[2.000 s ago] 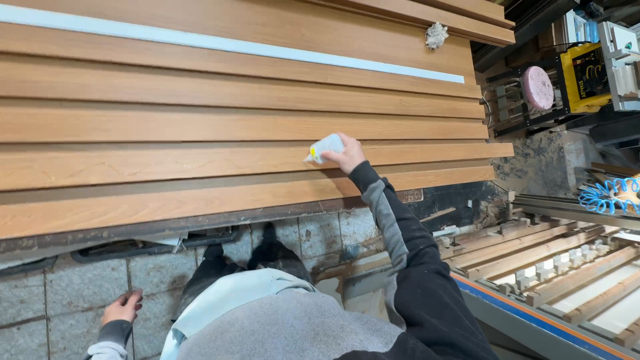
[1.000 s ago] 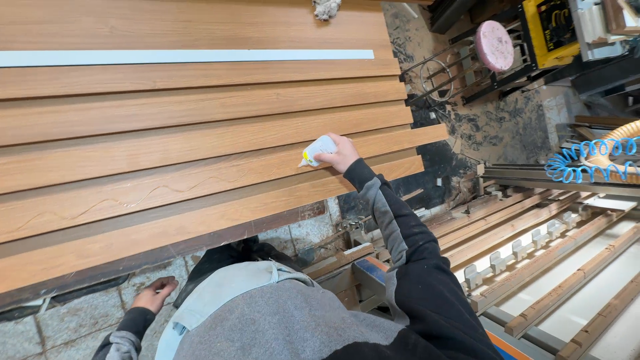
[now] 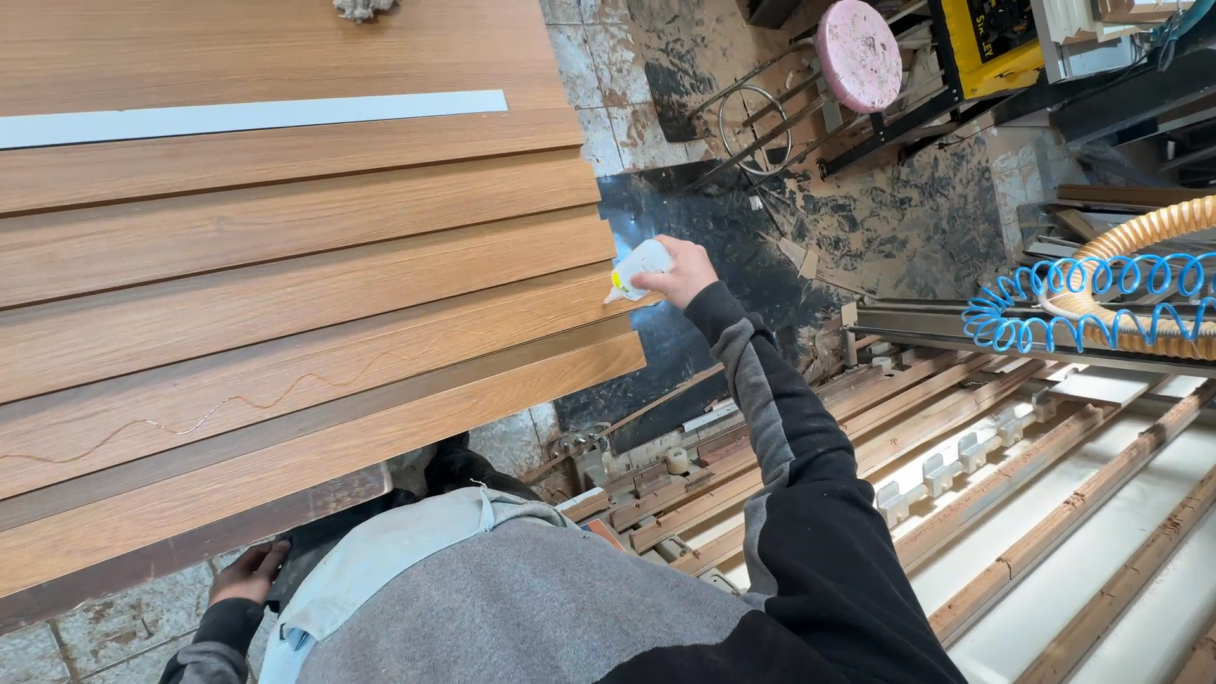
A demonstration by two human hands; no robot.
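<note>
My right hand (image 3: pixel 680 273) grips a white plastic squeeze bottle (image 3: pixel 641 270) with a yellow part near its nozzle. The bottle is tilted, nozzle down, over the right end of a wood-grain board (image 3: pixel 513 309). A thin wavy line of clear liquid (image 3: pixel 204 415) runs along that board. Several similar boards lie overlapped like steps, with another (image 3: pixel 570 377) nearest my body. A pale flat strip (image 3: pixel 285 116) lies across the boards farther off. My left hand (image 3: pixel 249 573) hangs low beside my body, near the table edge, fingers curled; nothing shows in it.
A crumpled cloth or wad (image 3: pixel 363 8) rests on the far board. To the right stand a slatted rack (image 3: pixel 1031 503), a coiled blue air hose (image 3: pixel 1007 304), a ribbed orange hose (image 3: pixel 1149 228) and a pink round stool seat (image 3: pixel 859 55). Scraps and dust cover the floor (image 3: pixel 855 218).
My right hand has moved the bottle rightward along the board to its end. More of the wavy line shows than before. The view has shifted to the right.
</note>
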